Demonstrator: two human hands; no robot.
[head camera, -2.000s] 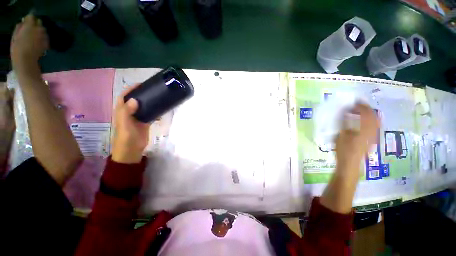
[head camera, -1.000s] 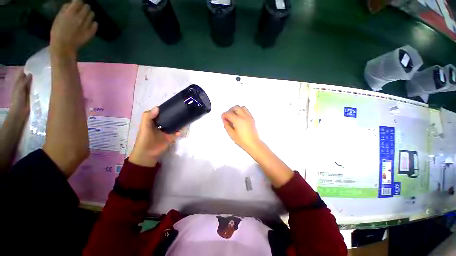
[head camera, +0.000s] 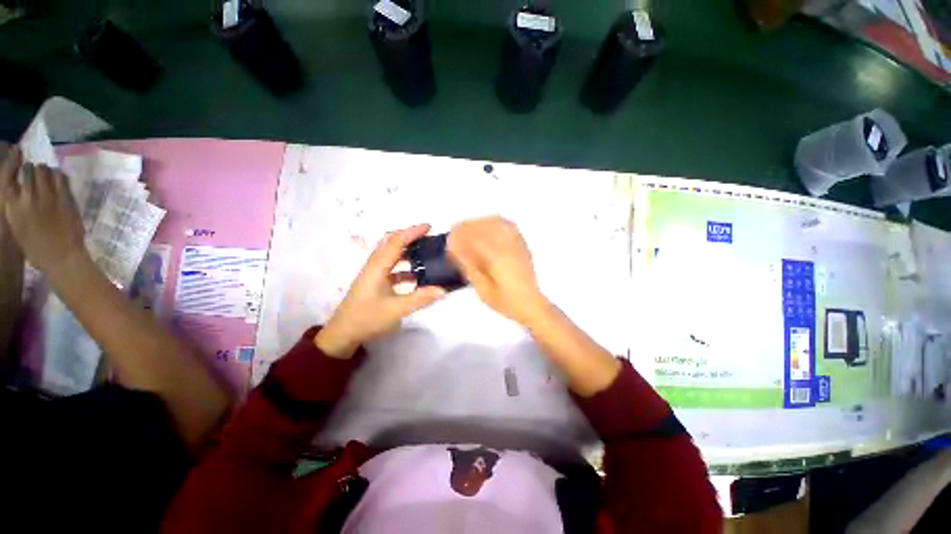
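A black cylindrical unit (head camera: 436, 261) is between my two hands above the white board, its body foreshortened and partly covered by my fingers. My left hand (head camera: 384, 284) holds it from the left, thumb and fingers around it. My right hand (head camera: 495, 266) is blurred and lies against its right end with curled fingers. Whether the right hand grips the unit or something small on it cannot be told.
Several bare black units (head camera: 405, 52) with white labels stand on the green belt (head camera: 709, 115). Bagged units (head camera: 843, 154) are at the right. A neighbour's arms (head camera: 115, 302) handle printed sheets (head camera: 123, 224) by the pink sheet (head camera: 224, 177). A flattened printed carton (head camera: 720, 302) covers the right bench.
The unit has been turned in my left hand and its glossy end no longer shows. My right hand has closed in on it. The neighbour's arm has drawn back from the belt.
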